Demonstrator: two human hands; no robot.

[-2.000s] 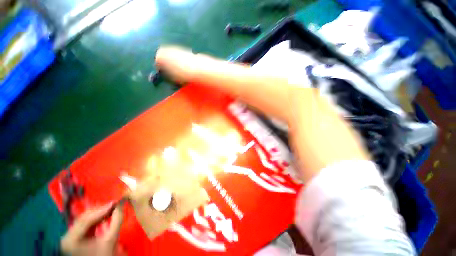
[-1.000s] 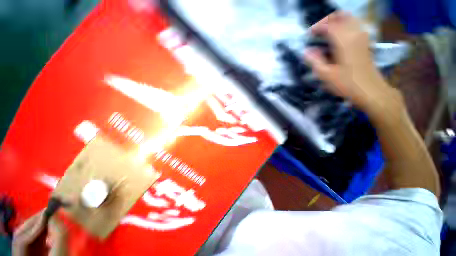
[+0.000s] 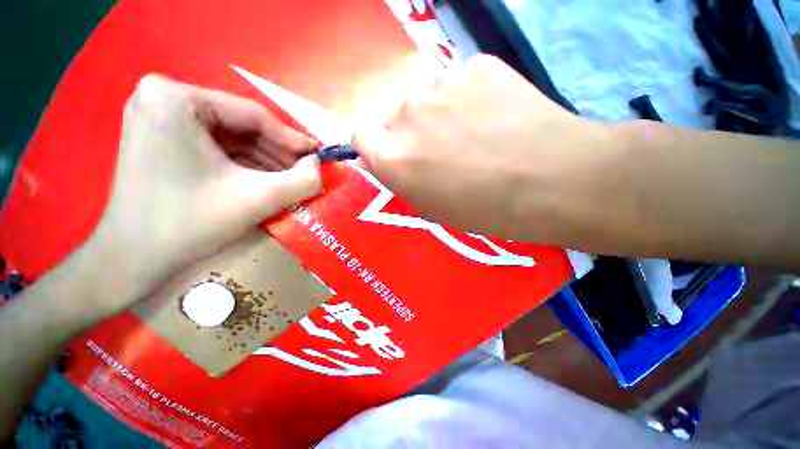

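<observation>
A small black moulded part [image 3: 337, 153] is held between my two hands above the red carton panel [image 3: 474, 302]. My left hand [image 3: 197, 171] pinches its left end between thumb and fingertips. My right hand [image 3: 456, 140] holds its right end with curled fingers, which hide that end. Below my left hand, a tan cardboard patch [image 3: 307, 294] lies on the panel, with a white round spot [image 3: 209, 303] and brown specks beside it.
A black-rimmed tray [image 3: 517, 53] with a white liner [image 3: 596, 53] and black parts [image 3: 741, 79] is at upper right. A blue bin [image 3: 618, 373] is below it. More dark parts [image 3: 57, 430] lie at lower left. My lap [image 3: 465, 408] is at the bottom.
My right hand has come back from the tray to meet my left hand over the panel. My left hand has moved up from the lower left corner. The view has shifted.
</observation>
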